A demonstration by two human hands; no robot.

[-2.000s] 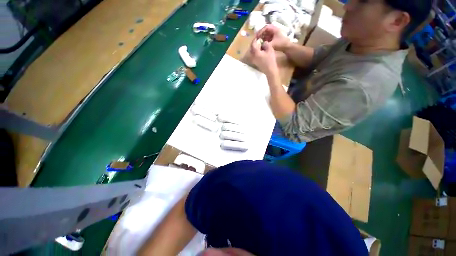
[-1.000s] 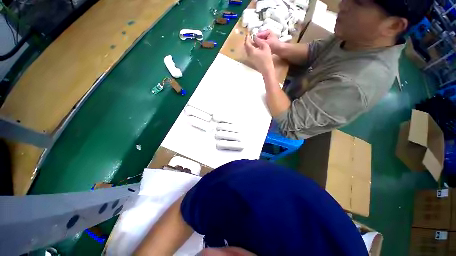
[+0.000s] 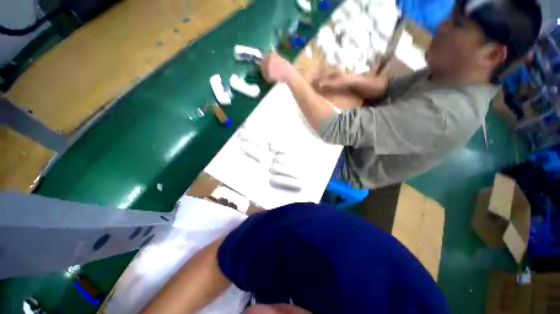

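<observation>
Neither of my hands shows; a bare forearm below my dark blue sleeve runs out of the bottom edge. A blurred patch of skin at the bottom edge cannot be made out. The forearm lies over a white foam or cloth sheet (image 3: 178,236). Beyond it, several white housings (image 3: 285,183) lie on a smooth white board (image 3: 233,168). A pale piece with brown parts (image 3: 230,199) sits between sheet and board. On the green belt at the lower left lies a blue battery (image 3: 86,291) with wires.
A person in a grey-green top (image 3: 411,135) sits at the upper right, one hand over the belt (image 3: 110,159). Belt items include white housings (image 3: 220,89) and a brown-and-blue assembly (image 3: 221,115). A shell heap (image 3: 356,34), cardboard box (image 3: 419,227) and grey metal post (image 3: 80,233) also show.
The other person's hands have parted, and one has reached left over the belt. Another white housing now lies on the belt beside the first. The view has shifted slightly; my forearm stays over the sheet.
</observation>
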